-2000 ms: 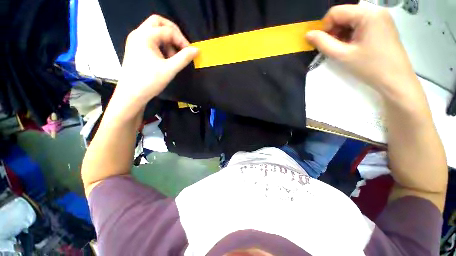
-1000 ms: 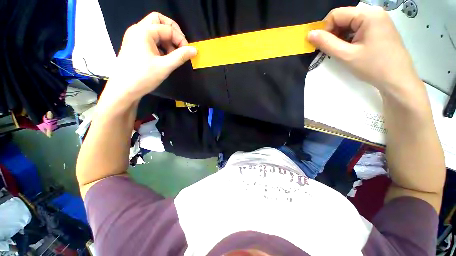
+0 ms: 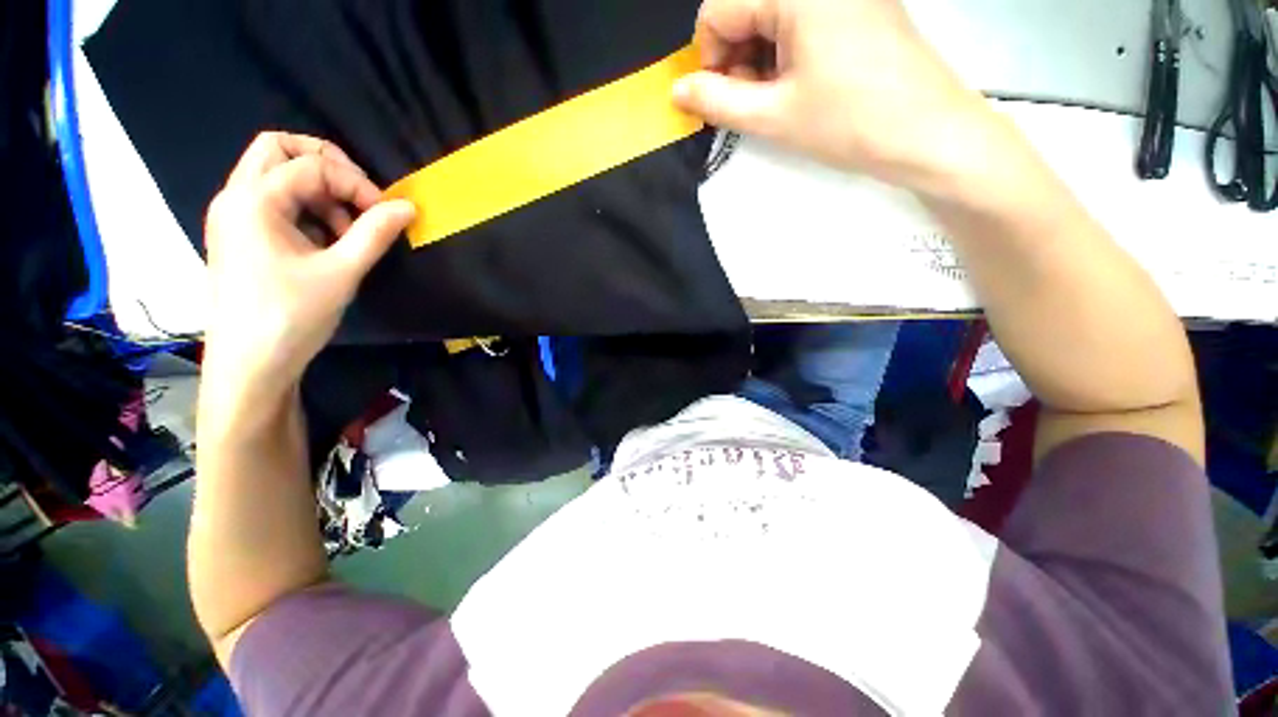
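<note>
A flat yellow-orange strip (image 3: pixel 554 147) lies slanted across the black garment (image 3: pixel 561 266), its right end higher. My left hand (image 3: pixel 301 238) pinches the strip's left end between thumb and fingers. My right hand (image 3: pixel 813 84) pinches its right end. The black cloth spreads in soft folds over the white table (image 3: pixel 841 252) and hangs over the front edge. A small striped piece shows beside the cloth under my right hand. The fingers under the strip are partly hidden.
Thread snips (image 3: pixel 1160 91) and black shears (image 3: pixel 1245 133) lie at the upper right. A blue edge (image 3: pixel 73 168) stands at the left of the table. Black cloth hangs at the far left. White scraps (image 3: pixel 407 448) and dark pieces are below the table.
Both hands, the strip and the cloth have shifted left in view, and the strip is more steeply slanted. The snips and shears now show fully at right. The hands keep hold of the strip.
</note>
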